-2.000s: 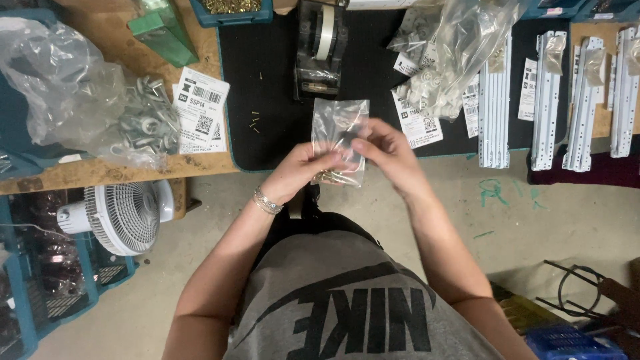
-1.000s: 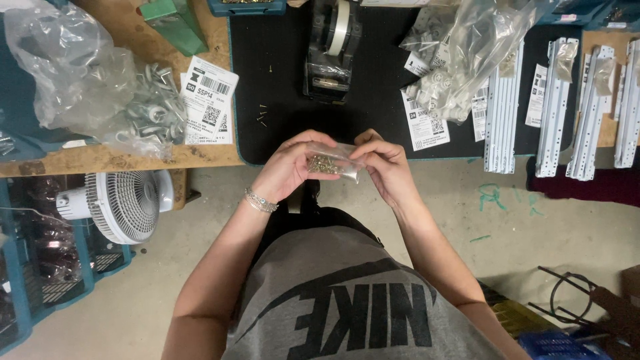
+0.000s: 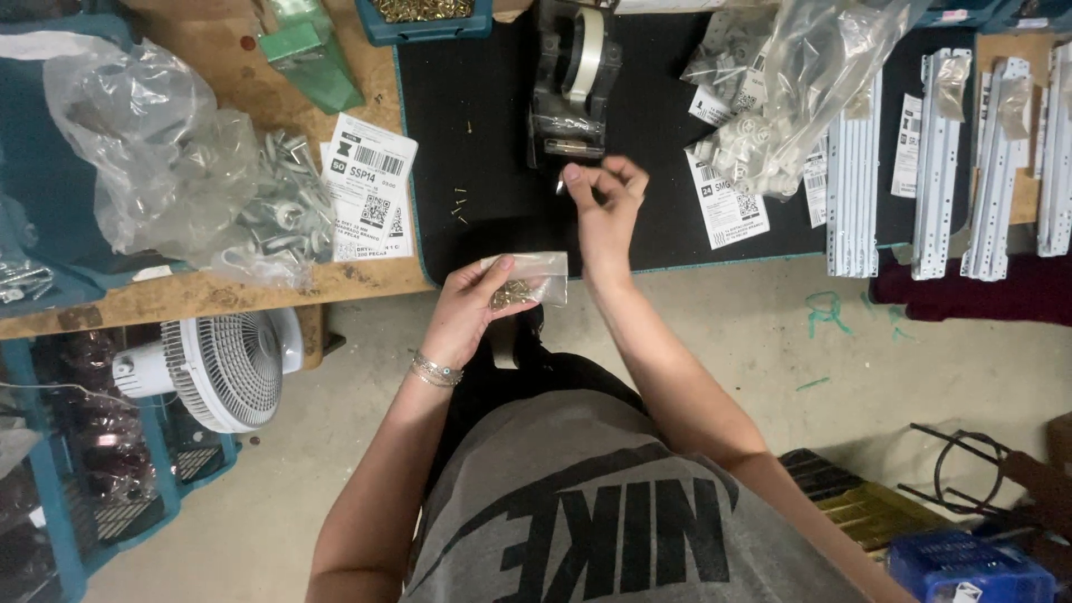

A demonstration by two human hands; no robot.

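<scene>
My left hand [image 3: 476,308] pinches a small clear plastic bag [image 3: 548,280] of brass-coloured screws [image 3: 512,292] just in front of the table edge. Beyond and to the right, my right hand [image 3: 607,201] is close to the cutting end of a black tape dispenser [image 3: 574,126] with a roll of clear tape [image 3: 584,57]. A small shiny piece, seemingly tape, shows at its thumb and fingertips. Several loose screws [image 3: 460,201] lie on the black mat [image 3: 494,159] left of the dispenser.
A teal bin [image 3: 427,29] of screws stands at the back. Left are printed labels [image 3: 368,180], a plastic bag of metal fittings [image 3: 280,193] and a green container [image 3: 314,63]. Right lie a bag of white plastic parts [image 3: 749,151] and metal drawer slides [image 3: 854,184]. A fan [image 3: 222,373] is below the table.
Both hands were at the bag a second ago. My right hand has let go of it and moved up to the tape dispenser, while my left hand keeps the bag.
</scene>
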